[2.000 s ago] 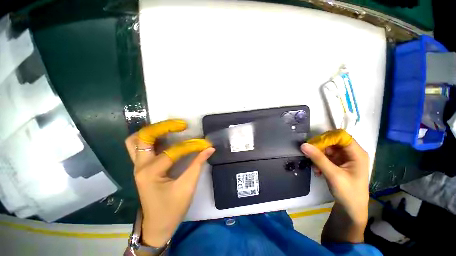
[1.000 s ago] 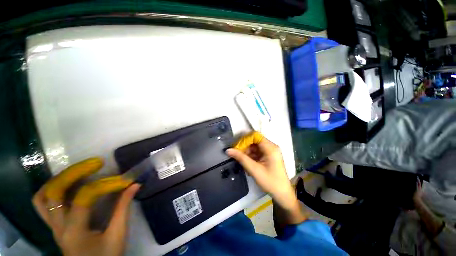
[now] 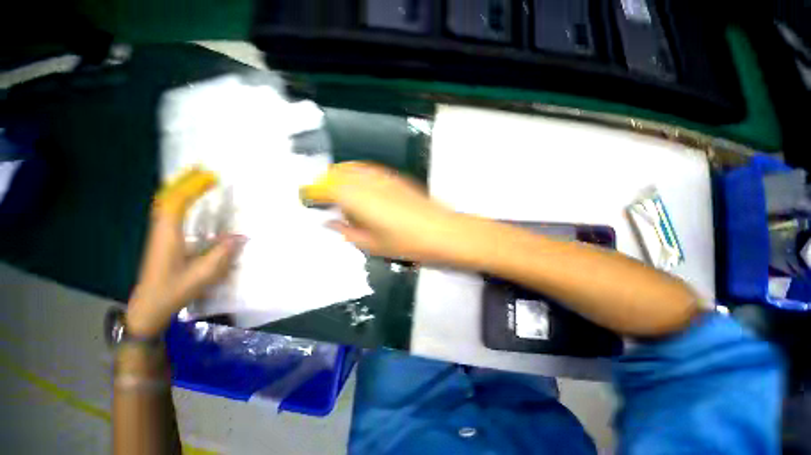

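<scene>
A pile of white translucent film sheets (image 3: 276, 240) lies on the green bench, left of the white mat. My left hand (image 3: 182, 253), with a yellow finger cot, is at the pile's left side, finger and thumb apart; a clear, glaring patch shows between them, too blurred to tell if held. My right hand (image 3: 369, 209) reaches across to the pile's right side, cotted finger and thumb apart, nothing visible between them. Two dark smartphones lie on the mat; the near phone (image 3: 498, 315) shows a white label, and my right forearm partly covers both.
A white squeegee with a blue stripe (image 3: 656, 231) lies on the mat (image 3: 507, 160). A blue parts bin (image 3: 745, 231) stands at the right. A long black phone tray (image 3: 516, 67) is behind the mat. A blue waste bin (image 3: 258, 364) with clear scraps sits below the bench edge.
The view has turned left. Both hands have left the phones and moved to the film pile. The clear film that was stretched between them over the far phone is no longer seen there.
</scene>
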